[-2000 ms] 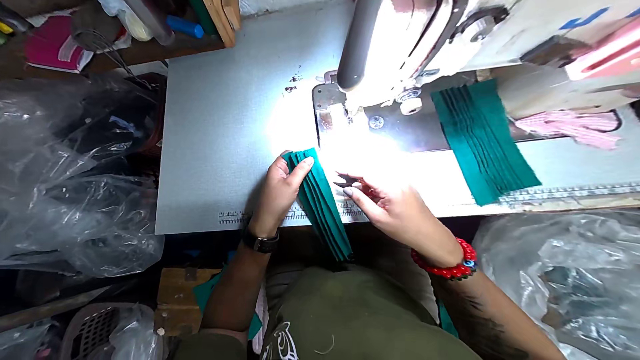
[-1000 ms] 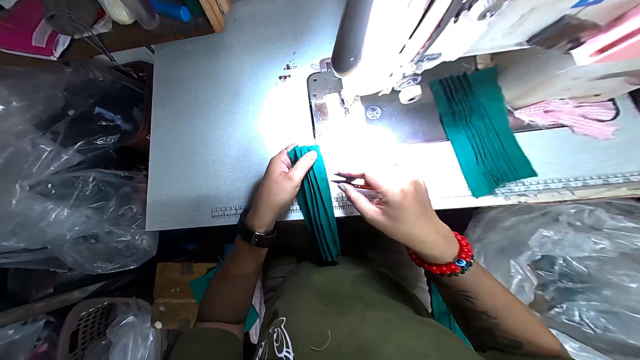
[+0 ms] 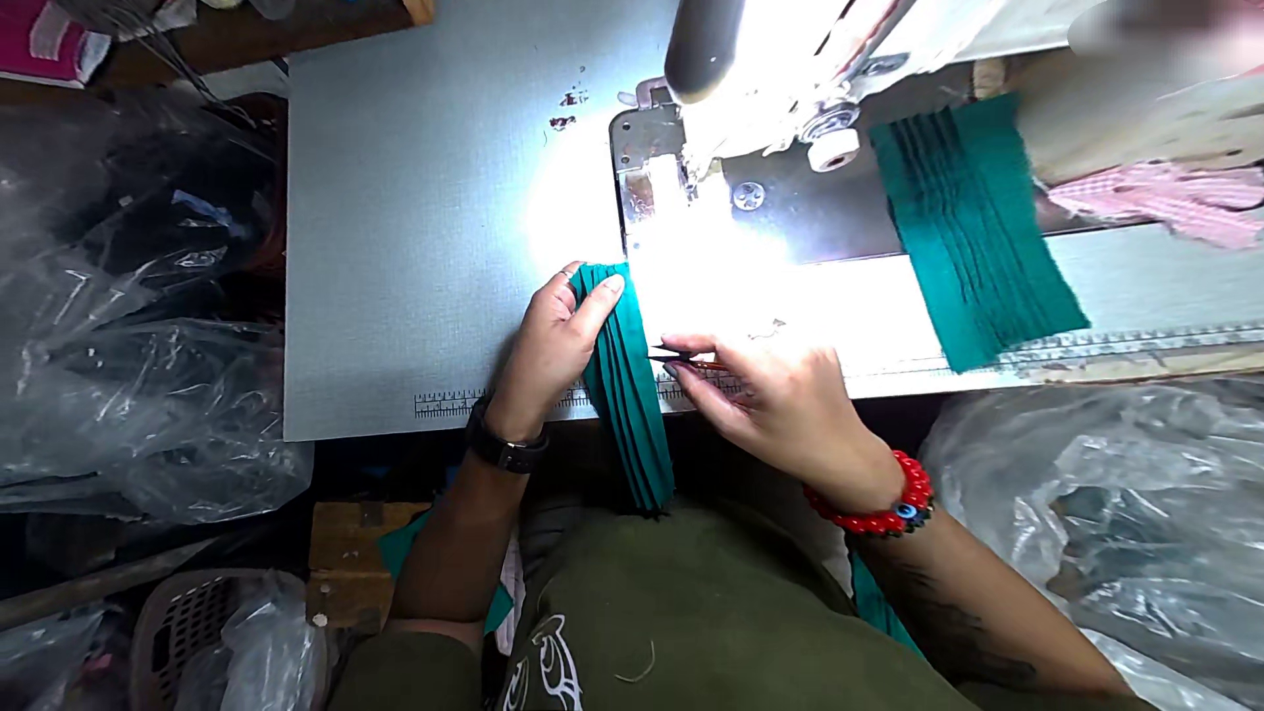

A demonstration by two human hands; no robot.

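Observation:
My left hand (image 3: 558,346) pinches the upper end of a pleated green fabric strip (image 3: 632,405), which hangs over the table's front edge toward my lap. Just right of the strip, my right hand (image 3: 780,395) holds a small pointed tool (image 3: 691,362), perhaps thread snips or tweezers; its tips point left at the strip's edge. A sewing machine's presser foot area (image 3: 694,173) is above both hands, partly lost in glare. A second pleated green fabric piece (image 3: 978,237) lies to the right on the machine bed.
The grey sewing table (image 3: 425,217) has a ruler scale (image 3: 449,403) along its front edge. Pink checked fabric (image 3: 1165,197) lies at the right. Clear plastic bags (image 3: 148,395) crowd the left, more plastic (image 3: 1136,513) the right. A plastic basket (image 3: 188,622) stands low at the left.
The hanging lower end of the green strip has swung left, closer to upright. Both hands keep nearly the same hold and place.

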